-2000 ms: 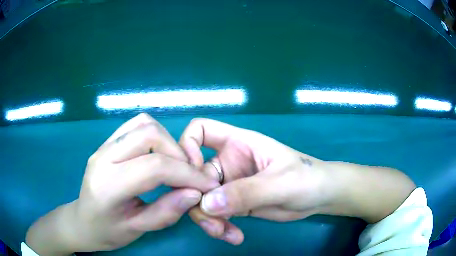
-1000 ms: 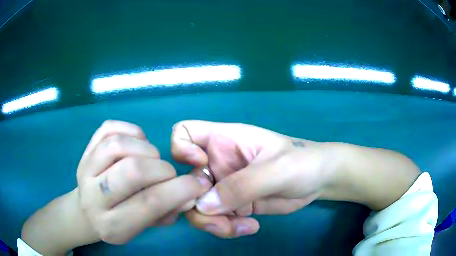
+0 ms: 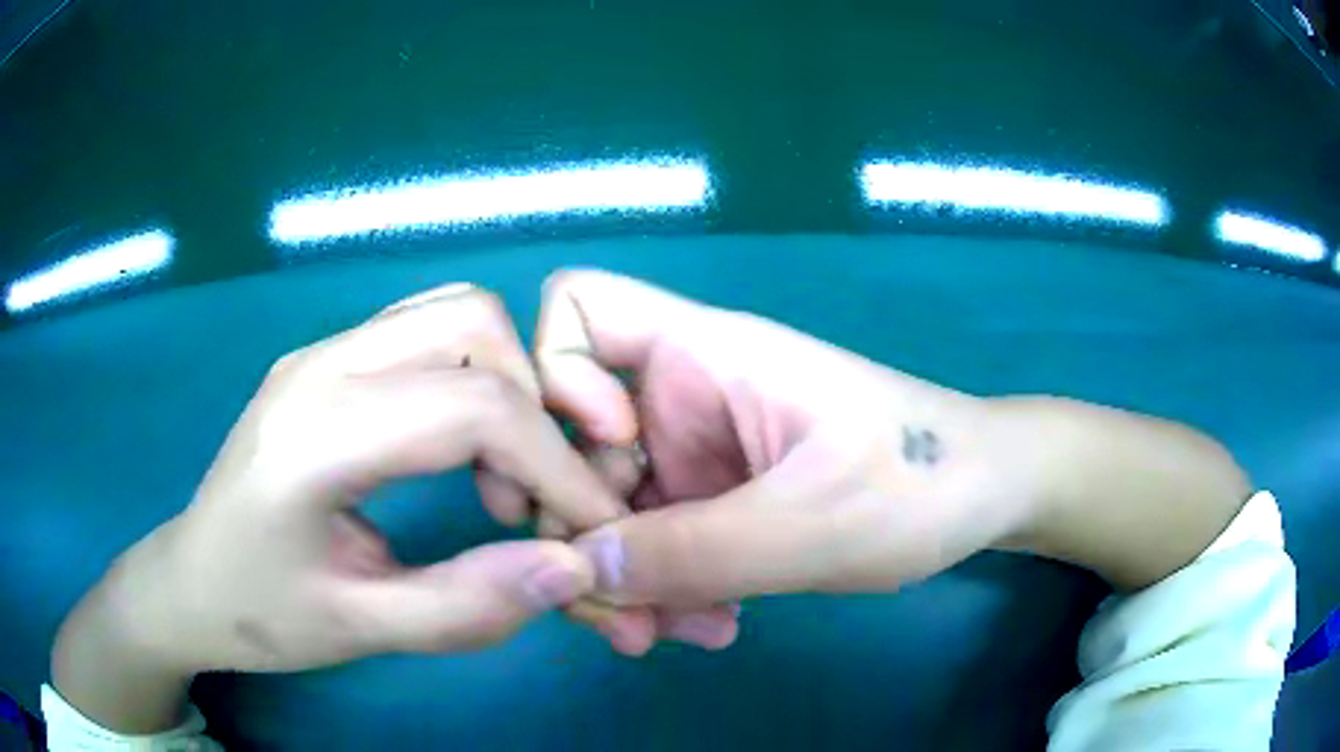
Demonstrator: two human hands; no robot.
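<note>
My left hand (image 3: 382,441) is bare and comes in from the lower left. Its thumb and index fingertips meet the fingertips of my right hand. My right hand (image 3: 764,470) is bare, palm turned partly towards me, with curled fingers and the thumb laid across them. A thin ring (image 3: 636,458) shows faintly on a right finger, partly hidden by the other fingers. The fingertips overlap, so I cannot tell whether anything small is pinched between them. No tool or part shows in either hand.
A glossy green mat (image 3: 794,88) covers the table, with bright ceiling-light reflections across it. A paler teal surface (image 3: 911,316) lies beneath my hands. A loose white sleeve (image 3: 1190,646) is on my right forearm, with a blue edge at the far right.
Both hands have moved slightly up in the picture. My left hand closed into a loose fist, then opened out again with thumb and index spread into a loop. My right fingers remain curled.
</note>
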